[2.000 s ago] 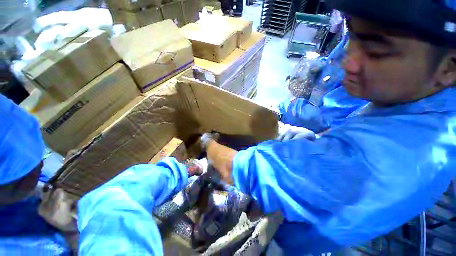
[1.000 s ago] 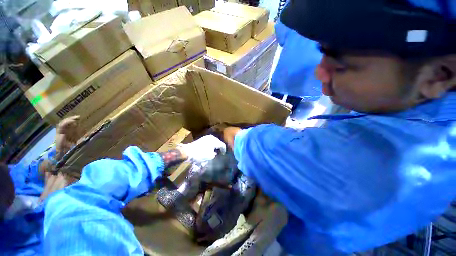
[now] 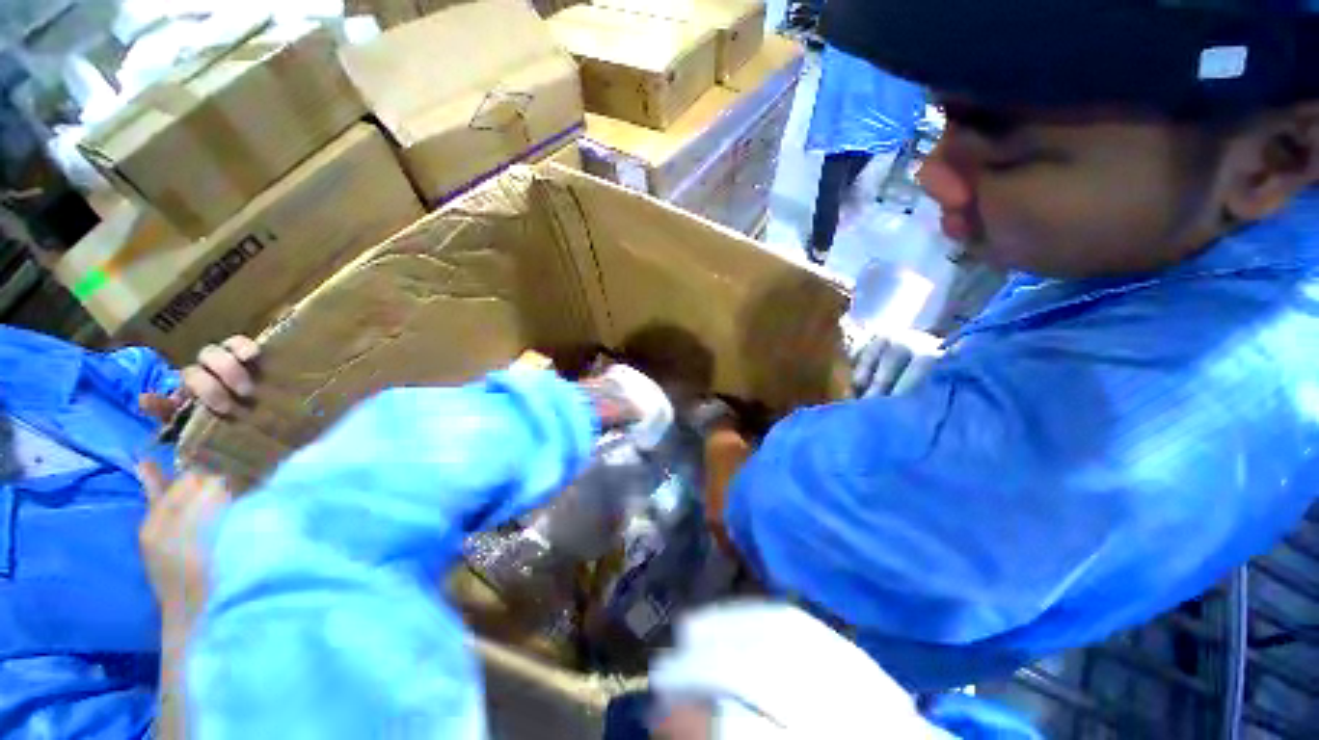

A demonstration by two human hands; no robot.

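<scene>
A large open brown carton [image 3: 391, 311] stands in front of me, holding shiny clear bags [image 3: 608, 499] with dark or silvery contents. My left hand [image 3: 637, 405], in a white glove, reaches down inside it above the bags. Its fingers are mostly hidden, so its grip cannot be told. My right hand [image 3: 788, 672], also white-gloved, is large and blurred at the bottom, by the carton's near edge. Its fingertips are unclear.
A person in blue [image 3: 1013, 477] leans in from the right, one arm in the carton, a gloved hand on its rim. Another person's bare hands [image 3: 217, 376] are at the left rim. Closed cartons [image 3: 463, 109] are stacked behind. Someone in blue stands farther back.
My right hand has come into view at the bottom. My left hand is slightly farther right and higher. The right person's gloved hand shows again on the rim.
</scene>
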